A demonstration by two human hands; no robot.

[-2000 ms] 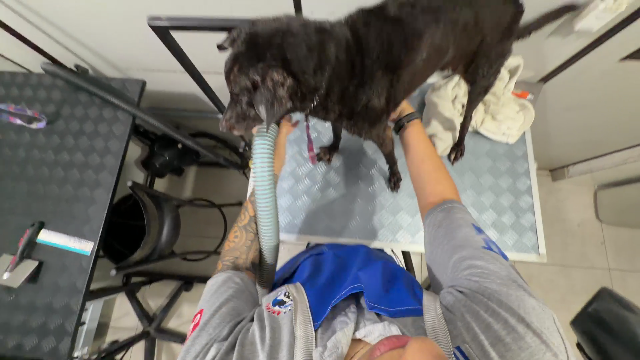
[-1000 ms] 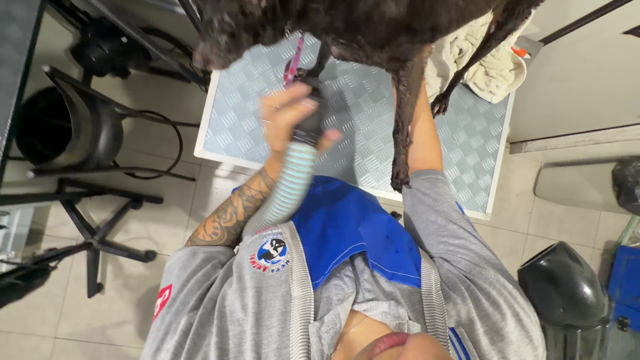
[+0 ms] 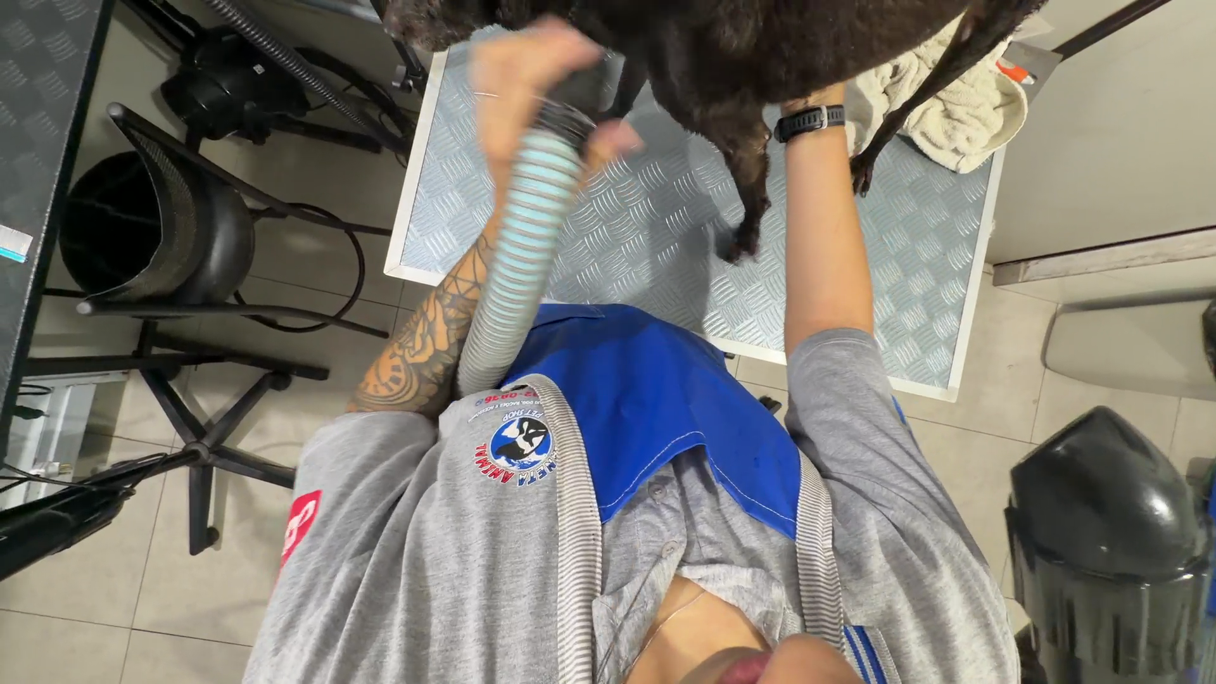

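Observation:
A black short-haired dog (image 3: pixel 722 57) stands on a grooming table with a grey patterned top (image 3: pixel 608 228); its head is partly cut off at the upper edge. My left hand (image 3: pixel 546 95), blurred, is around the black end piece of a ribbed light-blue and grey hose (image 3: pixel 522 247), below and beside the dog's head and chest. The hose runs down along my tattooed forearm. My right hand (image 3: pixel 819 98) reaches beneath the dog's belly, behind a front leg; its fingers are hidden by the body. A black wristband sits on that wrist.
A crumpled cream towel (image 3: pixel 959 109) lies at the table's right rear, beside the hind leg. Left of the table are a black dryer-like machine (image 3: pixel 228 85), a black stool base (image 3: pixel 195 451) and another dark tabletop (image 3: pixel 47 104). A black bin (image 3: pixel 1107 532) stands at right.
The hose end has moved away from the dog's face and is now lower, beside its chest. Since one second ago, my left hand has shifted up toward the dog. The view has tilted down.

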